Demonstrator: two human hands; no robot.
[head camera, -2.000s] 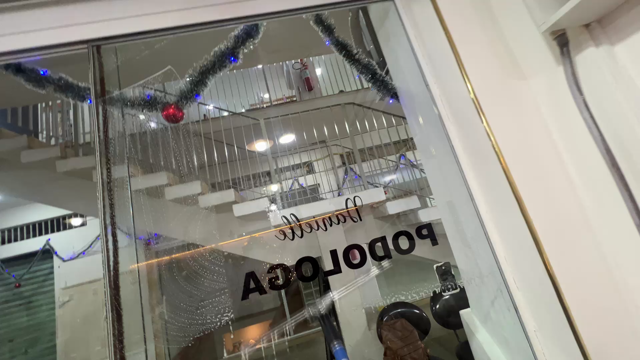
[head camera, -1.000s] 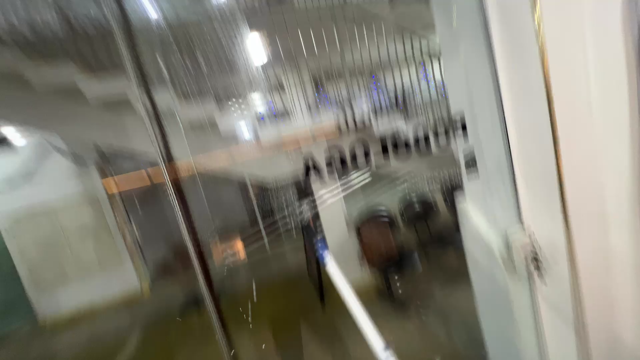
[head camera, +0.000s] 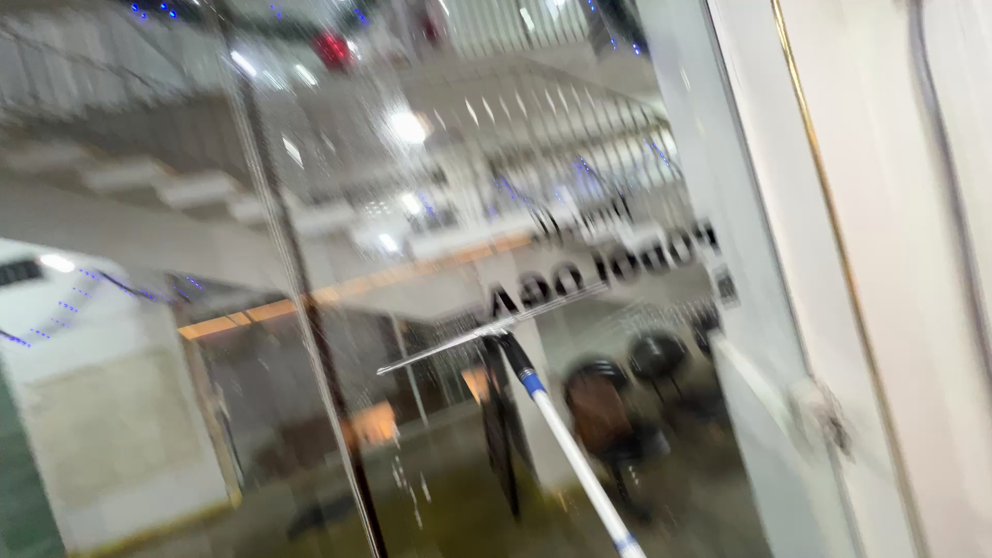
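Note:
Neither of my hands shows in the head view. A window squeegee (head camera: 488, 328) with a long blade lies against a large glass pane (head camera: 434, 256), tilted with its right end higher. Its black handle joins a white pole (head camera: 577, 457) with blue bands, which runs down to the bottom edge; whatever holds the pole is out of frame. Dark reversed lettering (head camera: 612, 267) on the glass is just above and right of the blade. Water drops and streaks mark the pane. The picture is blurred.
A dark vertical frame bar (head camera: 310, 310) divides the glass on the left. To the right stand a white door frame (head camera: 759, 232) with a gold-coloured strip and a grey cable (head camera: 942, 155) on the wall. Beyond or reflected in the glass are stairs, railings, lit garlands and dark round seats (head camera: 659, 355).
The squeegee blade and much of its white pole now show, where two seconds ago only a bit of the pole's top end was seen at the bottom edge. The view has shifted and tilted.

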